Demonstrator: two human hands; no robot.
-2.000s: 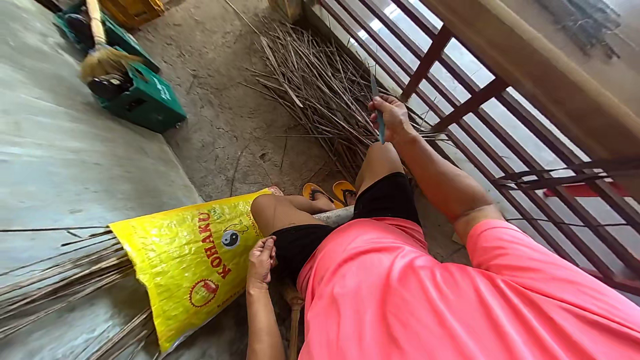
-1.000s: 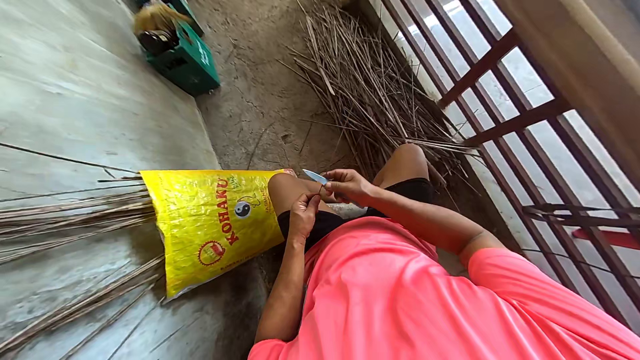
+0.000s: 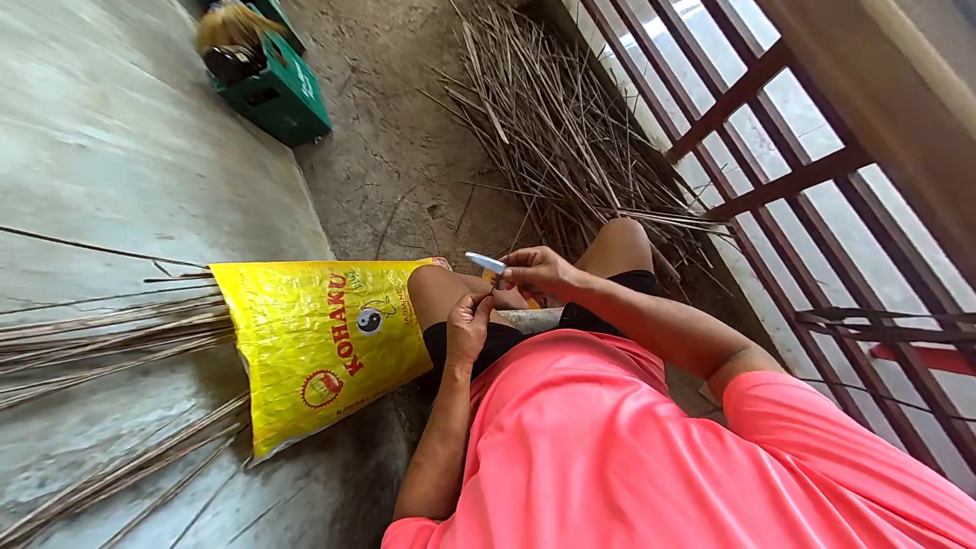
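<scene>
My right hand (image 3: 540, 273) grips a small knife (image 3: 486, 263), its pale blade pointing left above my lap. Just below and left of it, my left hand (image 3: 469, 324) pinches a thin dark stick (image 3: 494, 290) whose upper part meets my right hand at the knife. Most of the stick is hidden or too small to make out. Beside my left thigh lies a yellow printed sack (image 3: 305, 343), with long dry sticks (image 3: 114, 328) poking out of its open end to the left. A heap of thin dry sticks (image 3: 564, 130) lies on the ground beyond my knees.
A green plastic crate (image 3: 278, 99) with a straw-coloured brush (image 3: 236, 27) stands at the upper left by the concrete wall (image 3: 152, 137). Dark red metal bars (image 3: 770, 183) run along the right side. Bare ground (image 3: 381, 114) lies between crate and heap.
Two seconds ago my right hand held the knife out near the heap, apart from my left hand. Both hands have since come together over my lap. The view has shifted.
</scene>
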